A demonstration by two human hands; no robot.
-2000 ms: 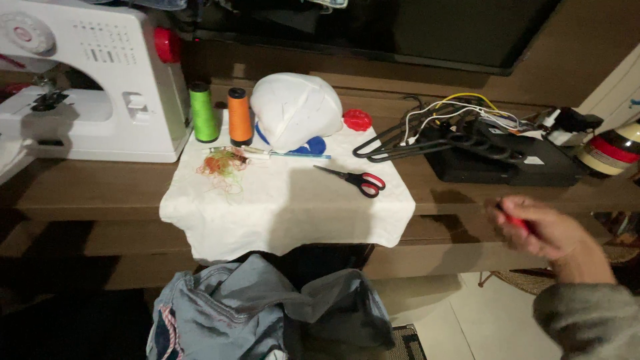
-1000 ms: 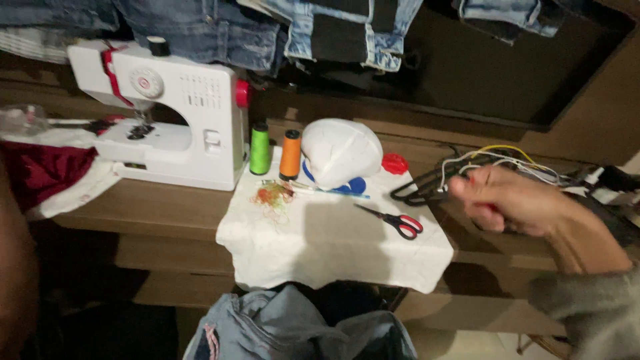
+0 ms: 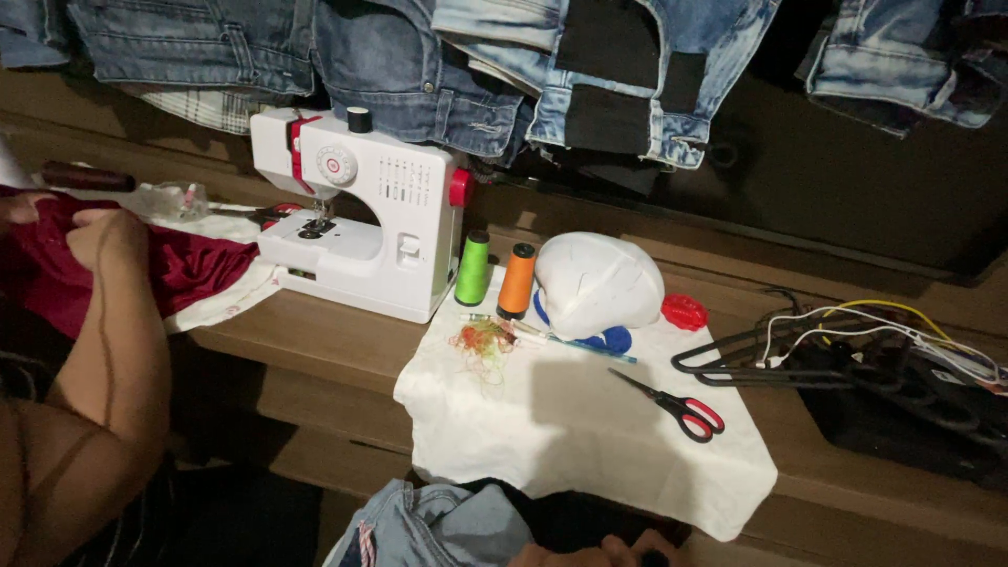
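Note:
Fingers show at the bottom edge in the head view, mostly cut off; I take those farther right as my right hand (image 3: 634,551), beside a small dark thing. Whether the skin next to them is my left hand, I cannot tell, nor what either hand holds. Grey-blue denim (image 3: 453,524) lies just left of them. Above, a white cloth (image 3: 606,472) bears black-and-red scissors (image 3: 681,409), a tangle of thread scraps (image 3: 484,342), a green thread cone (image 3: 472,269), an orange thread cone (image 3: 516,282), a white rounded bundle (image 3: 602,283) and a red object (image 3: 684,312).
A white sewing machine (image 3: 417,228) stands on the wooden shelf (image 3: 339,339). At left, another person's hand (image 3: 110,236) is on dark red fabric (image 3: 189,256). Jeans (image 3: 394,71) hang above. Black hangers (image 3: 756,370) and a white cable (image 3: 819,315) lie at right.
My right hand, raised at the right with a small red thing seen in it two seconds ago, is down at the bottom edge. The view has swung left, bringing the other person in.

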